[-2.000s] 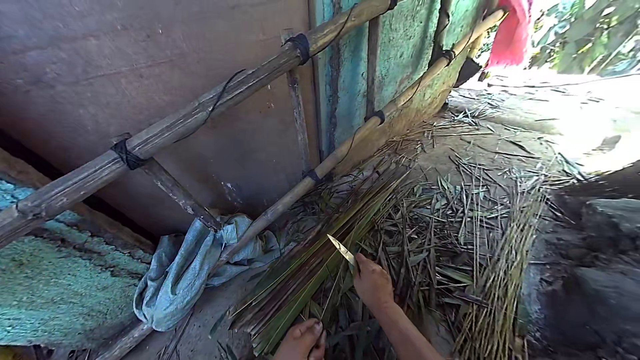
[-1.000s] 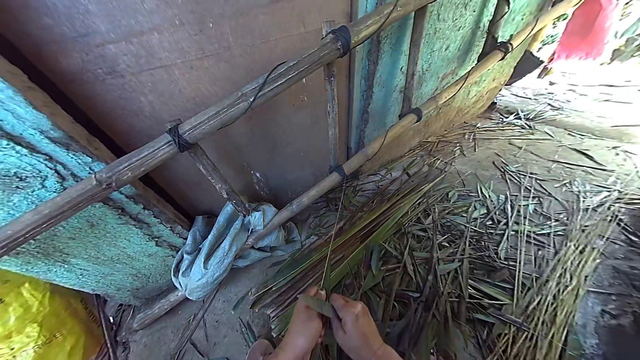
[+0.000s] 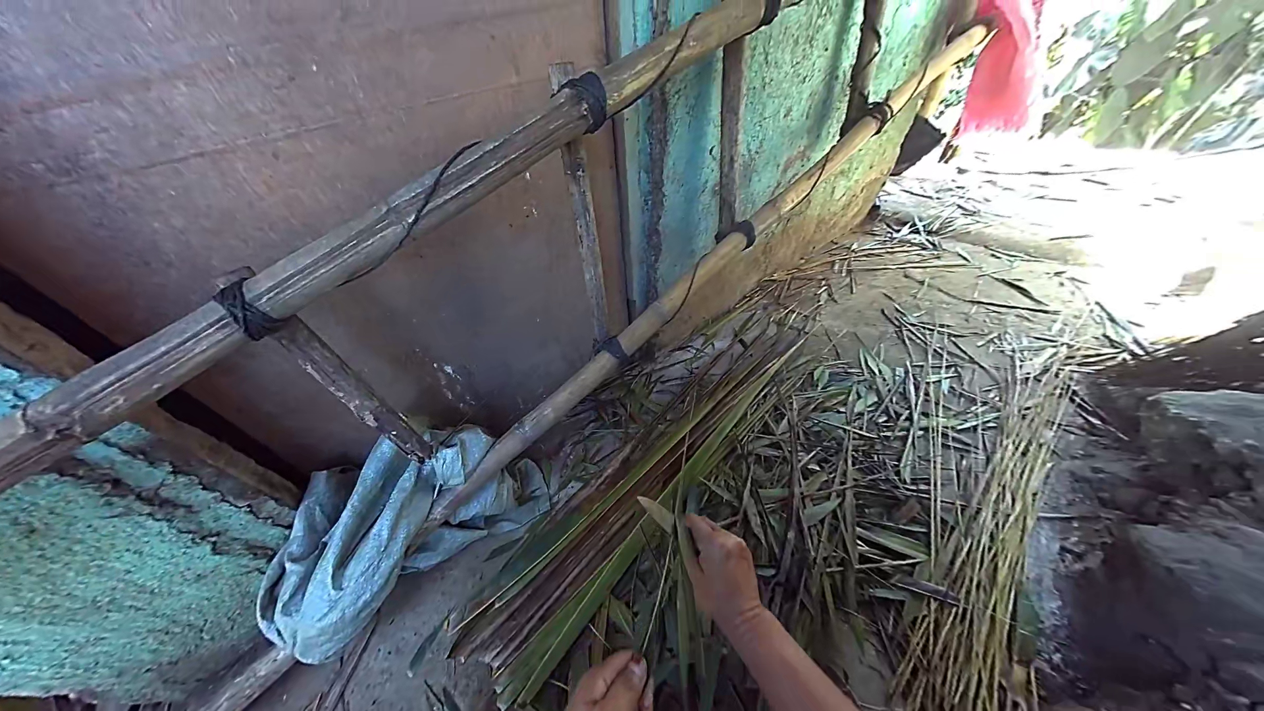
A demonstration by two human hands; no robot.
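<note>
At the lower middle of the head view, my right hand (image 3: 726,573) is closed round a knife, whose blade (image 3: 656,513) points up and to the left over long leaves. My left hand (image 3: 610,681), partly cut off by the bottom edge, pinches the lower end of a thin green leaf strip (image 3: 652,612). That strip runs up towards the blade. Just left of both hands lies a bundle of long palm-like leaves (image 3: 612,543), green and brown. Stripped thin ribs (image 3: 987,533) lie in a pile to the right of my right hand.
Leaf scraps (image 3: 810,494) litter the ground. Bamboo poles (image 3: 395,232) tied with black strips slant along the wall (image 3: 790,109). A grey-blue woven sack (image 3: 346,563) hangs over the lower pole. Rocks (image 3: 1205,434) stand at the right, and a red cloth (image 3: 997,69) hangs at the upper right.
My hands were together at a strip one second ago; now they are apart, with my right hand above and to the right of my left. The view has shifted.
</note>
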